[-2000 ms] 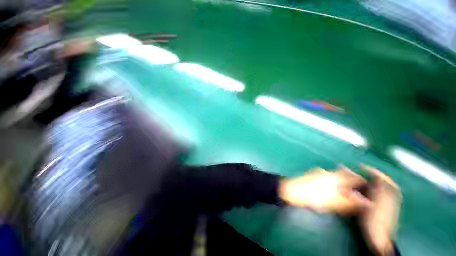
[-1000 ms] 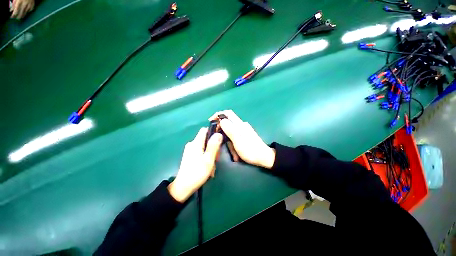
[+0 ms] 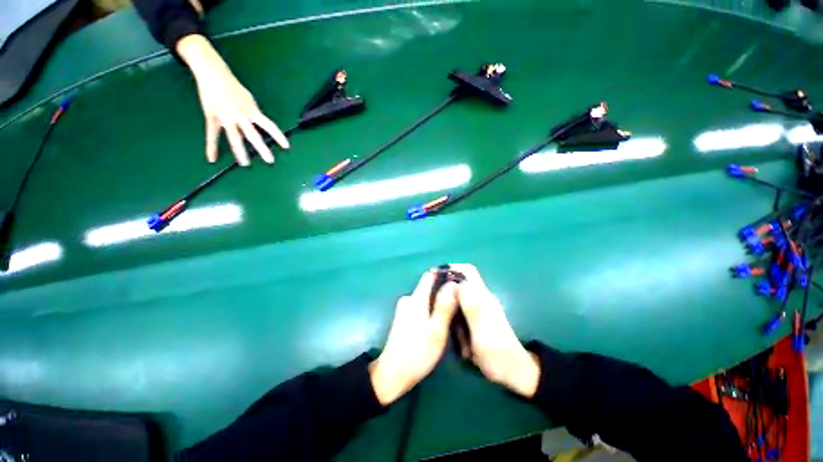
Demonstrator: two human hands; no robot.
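My left hand [image 3: 416, 337] and my right hand [image 3: 490, 336] are together over the near part of the green bench, both closed around a black battery clamp [image 3: 457, 325]. The fingers cover most of the clamp; its dark top shows between the fingertips and a dark part shows between the palms. A black cable [image 3: 409, 424] runs down from under my left hand toward the bench edge. Whether a spring is in the clamp cannot be seen.
Cable leads with clamps [image 3: 329, 106] and blue plugs [image 3: 168, 217] lie across the belt. Another person's hand [image 3: 232, 108] reaches over the left one. A pile of leads [image 3: 778, 253] and a red bin [image 3: 798, 388] are right, a black tray [image 3: 99, 437] lower left.
The view has shifted, bringing the black tray and another lead into sight. Another person's hand has reached in over the left lead. My hands remain together around the clamp.
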